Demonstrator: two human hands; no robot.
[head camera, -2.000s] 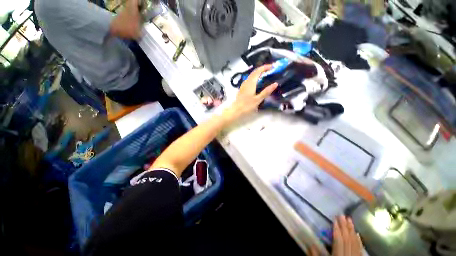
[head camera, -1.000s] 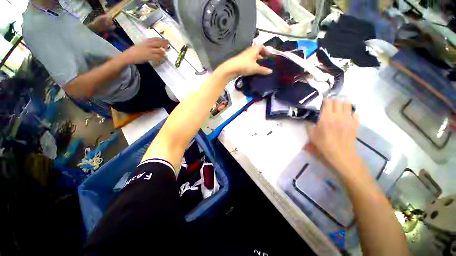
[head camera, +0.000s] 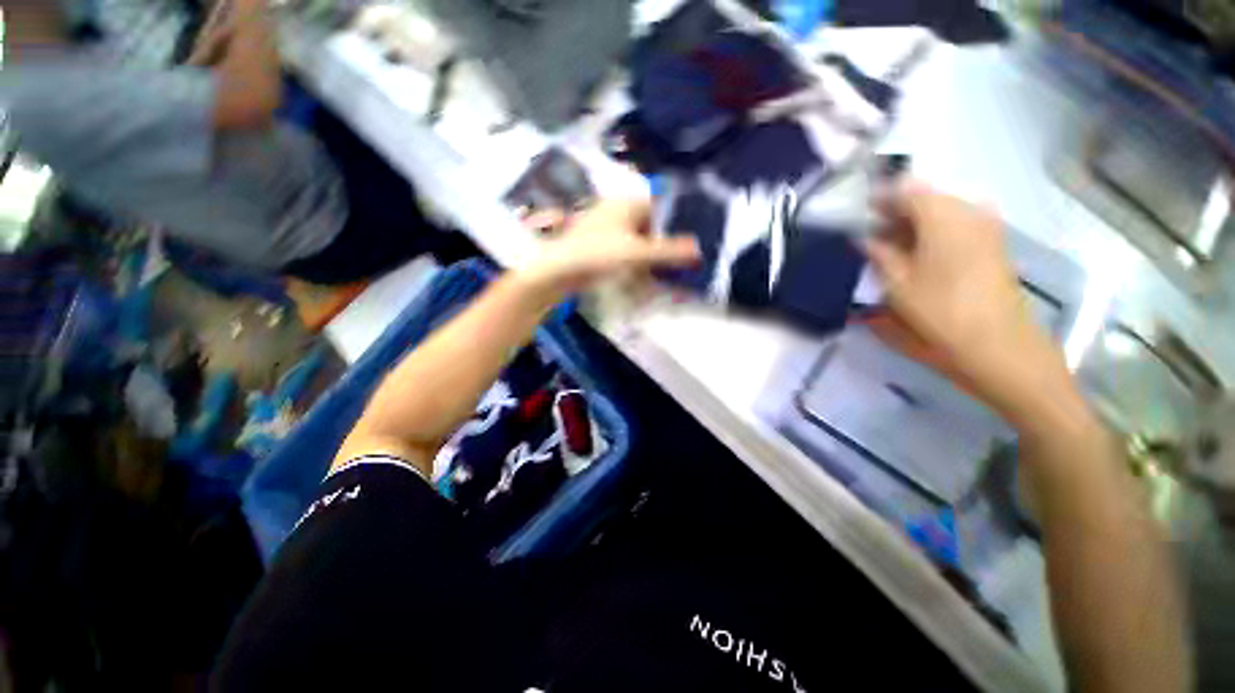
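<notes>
Dark navy pieces with white strips (head camera: 799, 271) lie between my hands at the near part of the table. My left hand (head camera: 610, 248) is at their left side, blurred, its fingers reaching to the edge; whether it grips is unclear. My right hand (head camera: 948, 278) is at their right end with fingers bent; blur hides its grip. A navy pile with a dark red part (head camera: 718, 88) lies just behind, with a white strip on its right.
A blue plastic crate (head camera: 610, 467) with dark, white and red pieces stands beside the table edge. A grey housing (head camera: 555, 54) is at the back. A person in grey (head camera: 257, 176) is at the left. Metal plates (head camera: 894, 399) lie near my right forearm.
The view has shifted and blurred. My left hand has come from the pile to the nearer pieces. Navy pieces with white strips now lie spread between my hands. The blue strip by the crate is mostly hidden.
</notes>
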